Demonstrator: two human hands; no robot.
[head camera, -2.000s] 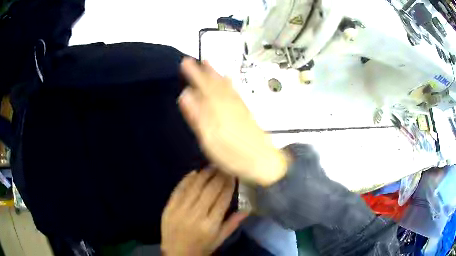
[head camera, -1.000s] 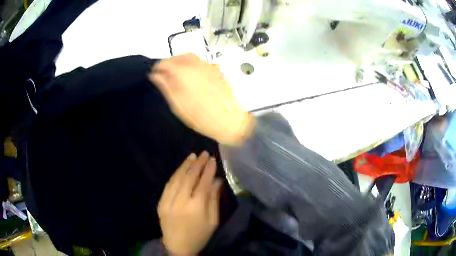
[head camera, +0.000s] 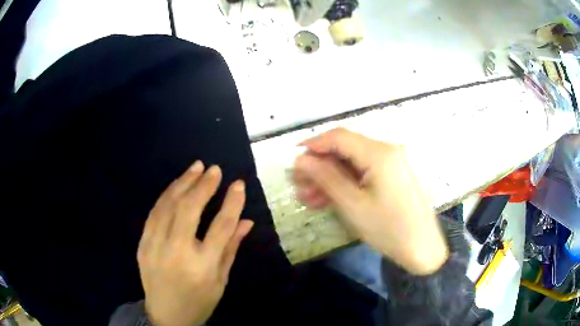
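The black fabric panel (head camera: 127, 134) lies flat over the left and lower part of the white machine bed and table. A tiny pale mark shows on it. My left hand (head camera: 191, 245) rests palm down on the fabric near its right edge, fingers spread. My right hand (head camera: 375, 191) is to the right of the fabric, over the table's front strip. Its fingers are curled towards the thumb and blurred; whether they hold something small cannot be told.
The sewing machine's lower parts, with a cream ribbed cap (head camera: 345, 30), are cut off at the top. Snips (head camera: 518, 67) and small tools lie at the bed's right end. A black phone (head camera: 487, 216), red bag (head camera: 512, 186) and yellow-orange item (head camera: 493, 274) are at lower right.
My right hand has left the fabric's upper right edge and moved right and down over the bare table front. My left hand stays on the fabric. The view has shifted, cutting off more of the machine.
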